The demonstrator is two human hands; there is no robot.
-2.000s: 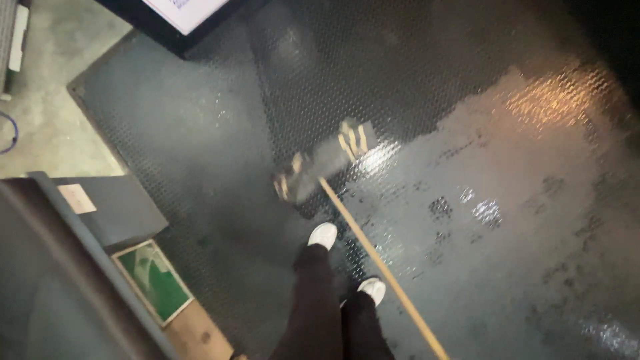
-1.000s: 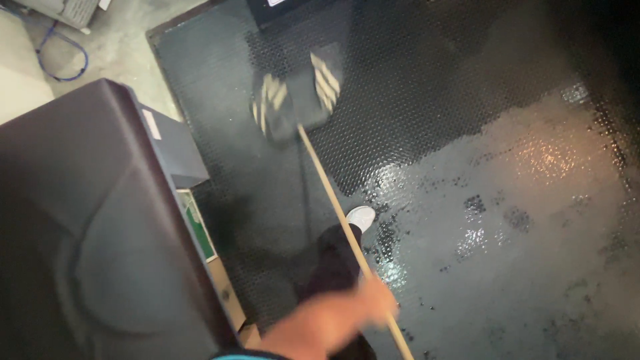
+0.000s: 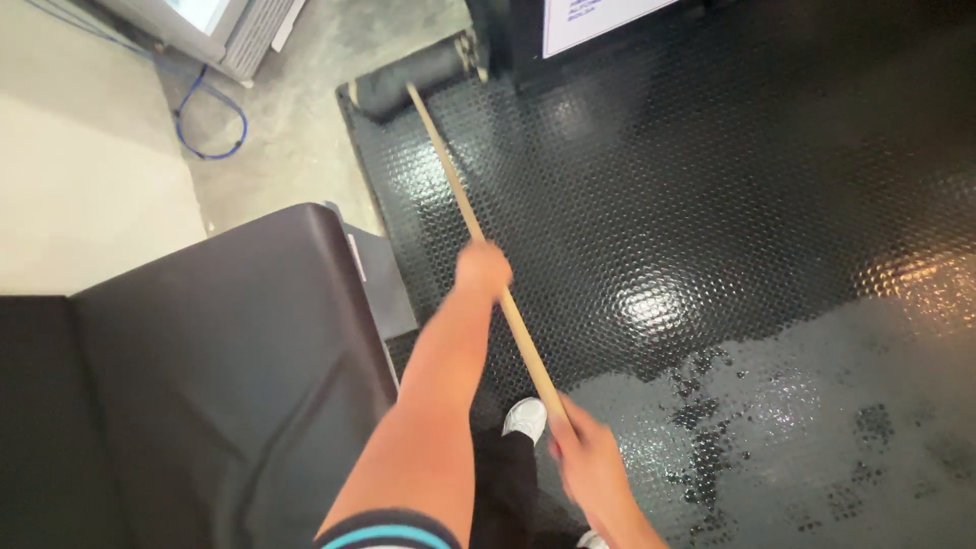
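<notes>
A long wooden pole slants from the lower middle up to a dark mop-like head, which has light-coloured strips at its ends. That head lies at the upper left corner of the textured black rubber mat. My left hand is closed around the middle of the pole, with the arm stretched forward. Lower down, my right hand grips the pole near its lower end. Much of the mat looks wet and shiny, while its lower right part has a dull grey film with dark spots.
A black padded seat stands close at the left, beside a grey box. A blue cable loops over the concrete floor near a grey appliance. Above the mat is a dark stand with a printed sign. My white shoe is below the pole.
The mop-like head has moved to the mat's upper left corner. Both hands now show on the pole, where one hand showed a second ago and none before that. The view has shifted.
</notes>
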